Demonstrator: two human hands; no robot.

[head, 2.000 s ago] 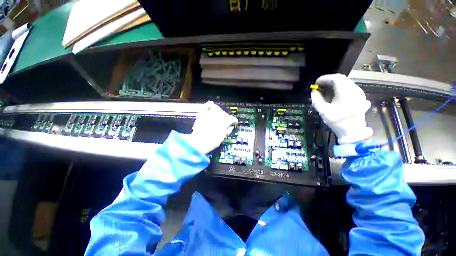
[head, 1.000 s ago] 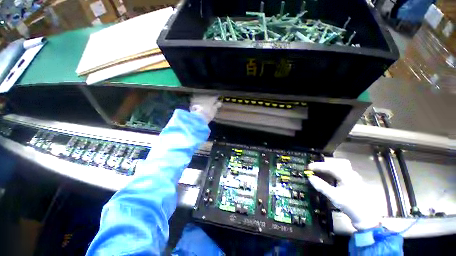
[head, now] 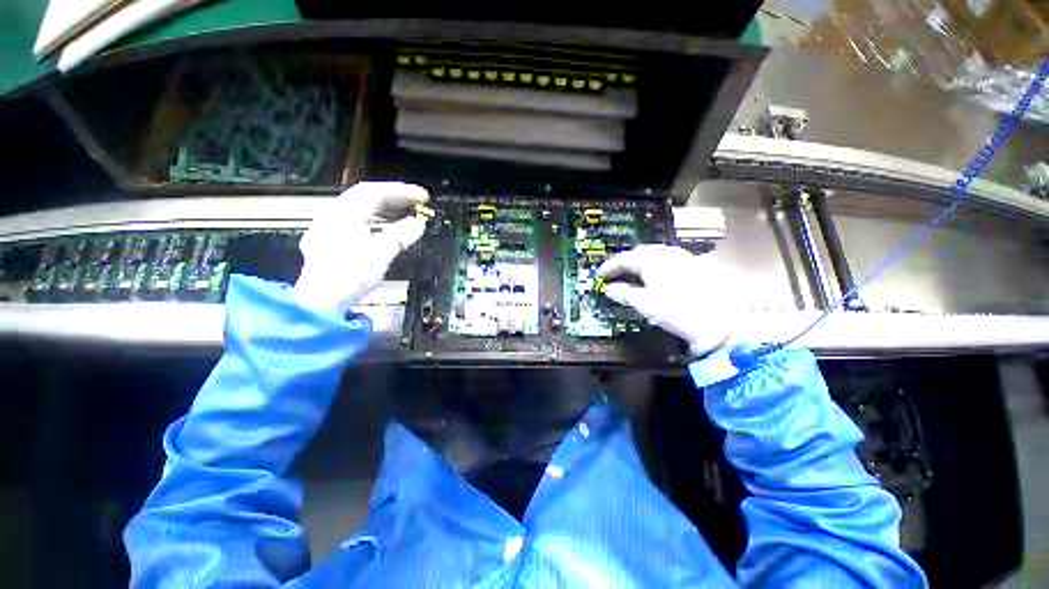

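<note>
A black carrier [head: 529,349] lies across the conveyor rails and holds two green circuit board panels side by side, the left panel [head: 495,282] and the right panel [head: 587,247]. Yellow-topped components sit on the upper parts of both. My left hand [head: 359,239], in a white glove, pinches a small yellow component [head: 423,213] just off the carrier's upper left edge. My right hand [head: 661,293], in a white glove, has its fingertips on a yellow component [head: 598,285] at the middle of the right panel. The fingers partly hide that component.
Behind the carrier, a dark shelf holds stacked foam trays [head: 506,109] with a yellow-and-black row on top, and a brown box [head: 359,127] of green strips. More green boards [head: 132,267] lie between the rails at left. A blue cord [head: 920,236] runs off right from my wrist.
My left hand has come back from the foam trays with a yellow component. My right hand has moved from the right panel's edge onto its middle. The view has tilted down.
</note>
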